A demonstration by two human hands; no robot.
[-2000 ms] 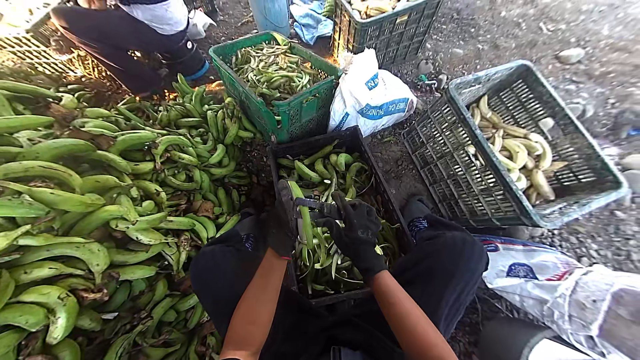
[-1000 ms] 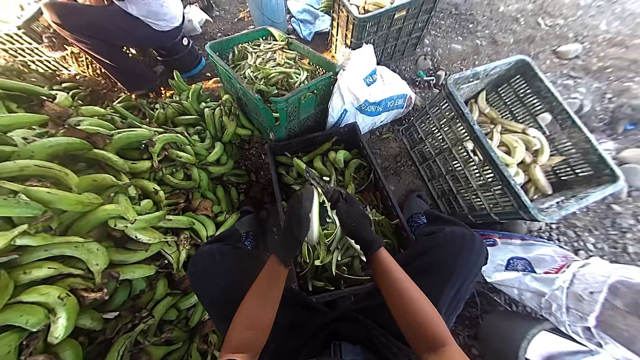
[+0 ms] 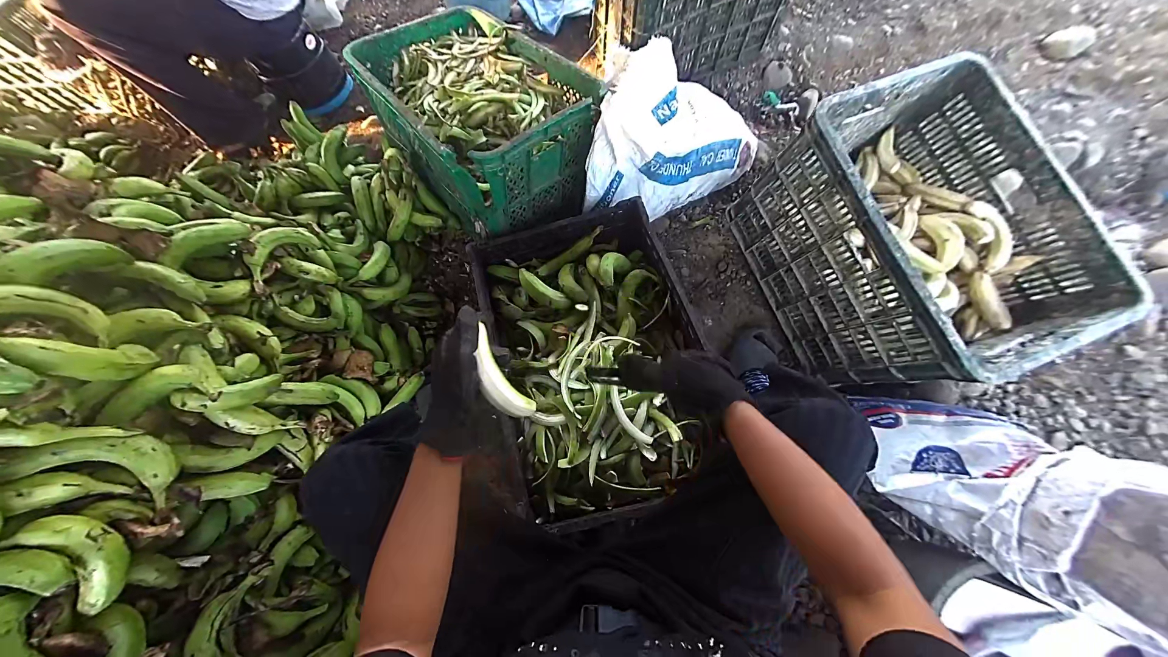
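My left hand [image 3: 456,388], in a dark glove, grips a mostly peeled, pale plantain [image 3: 500,376] over the left side of a black crate [image 3: 683,301]. My right hand [image 3: 695,379], gloved too, is over the crate's right side, closed around a small dark tool [image 3: 604,374] that looks like a knife; its blade is hard to make out. Below both hands, the black crate holds green plantains [image 3: 543,290] at its far end and a heap of peel strips [image 3: 593,429] nearer me.
Green plantains [image 3: 82,356] are heaped on the left. A green crate [image 3: 538,169] of peels and a white sack [image 3: 671,137] stand ahead. On the right, a tilted crate [image 3: 849,274] holds peeled plantains [image 3: 958,237] above another sack [image 3: 958,456]. A person [image 3: 210,64] sits at upper left.
My hands have moved apart from their earlier place together over the black crate. The plantain is now at the left, and the dark tool is at the right.
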